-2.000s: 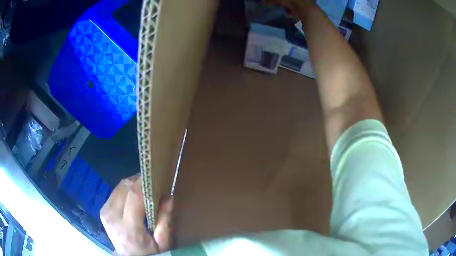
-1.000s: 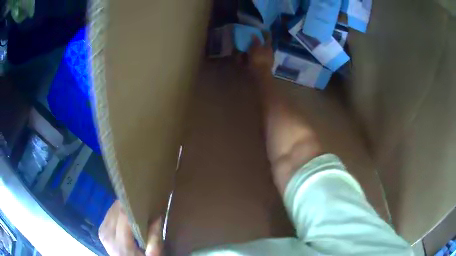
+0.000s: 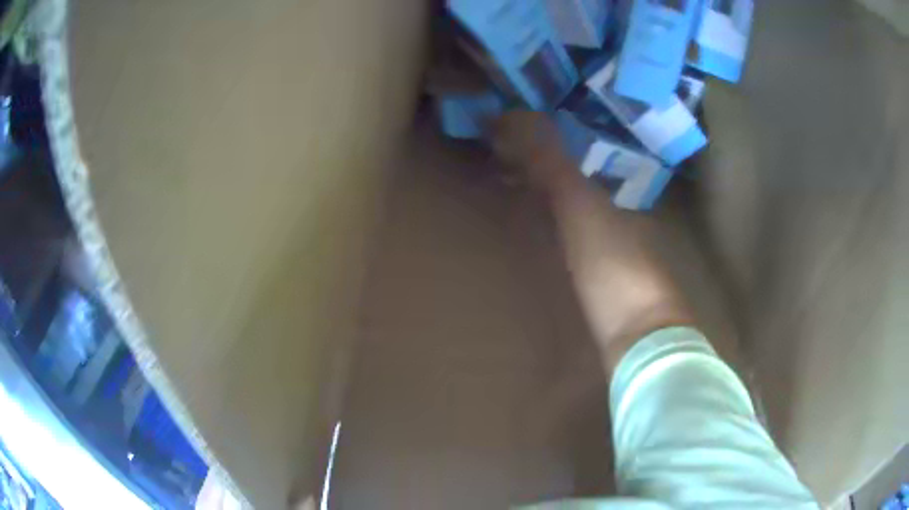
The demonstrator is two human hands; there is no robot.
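Observation:
A large brown corrugated carton (image 3: 449, 349) stands open and fills most of the view. Light blue and white small product boxes (image 3: 653, 60) lie in a loose pile inside it at the far end. My right hand (image 3: 518, 139) reaches deep into the carton at the near left side of the pile, touching or beside a light blue box (image 3: 468, 115); it is blurred, so its grip cannot be told. My left hand (image 3: 214, 493) is at the bottom left on the carton's near left wall edge, mostly cut off, with only bits of fingers showing on both sides of the edge.
The carton's left wall (image 3: 239, 199) stands tall beside my right arm, and its right wall (image 3: 827, 229) curves along the right. Outside the left wall are blurred blue items and a bright white curved edge (image 3: 60, 428). Small blue items show at the bottom right corner.
The view has moved further over the carton, and its left wall fills more of the frame. My right hand has moved left along the pile. The blue stool has left view. My left hand is now mostly cut off.

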